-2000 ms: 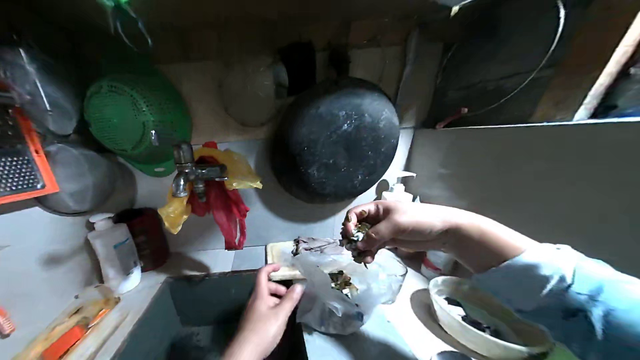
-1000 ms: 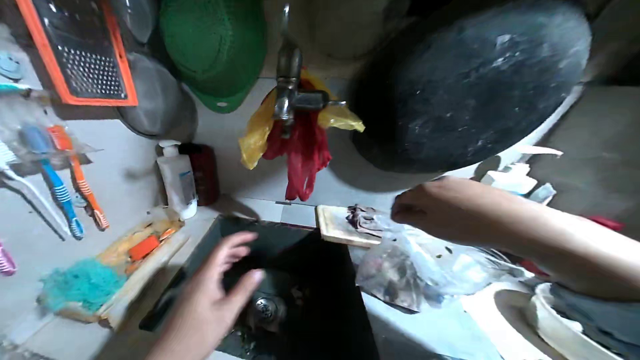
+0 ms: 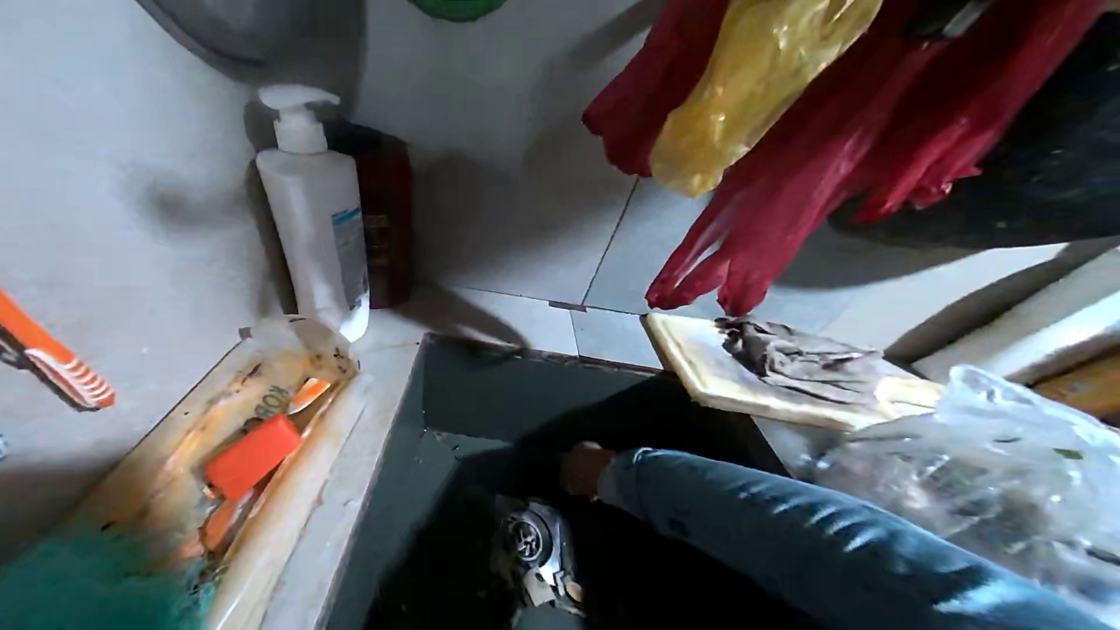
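My right hand reaches down into the dark sink basin, at the end of a blue denim sleeve. Shadow hides its fingers and whatever they may touch. Near it on the basin floor lies the metal drain strainer, with pale scraps beside it. My left hand is out of the picture. Over the back right corner of the sink juts a cream board with a crumpled greyish cloth-like piece on it. A clear plastic bag with dark contents lies to the right.
A white pump bottle and a dark red bottle stand behind the sink's left corner. A stained tray with orange pieces and teal mesh lines the left side. Red plastic bags and a yellow one hang above.
My right hand has gone from beside the plastic bag down into the sink. My left hand, earlier over the basin, has left the view. The view has moved closer to the sink.
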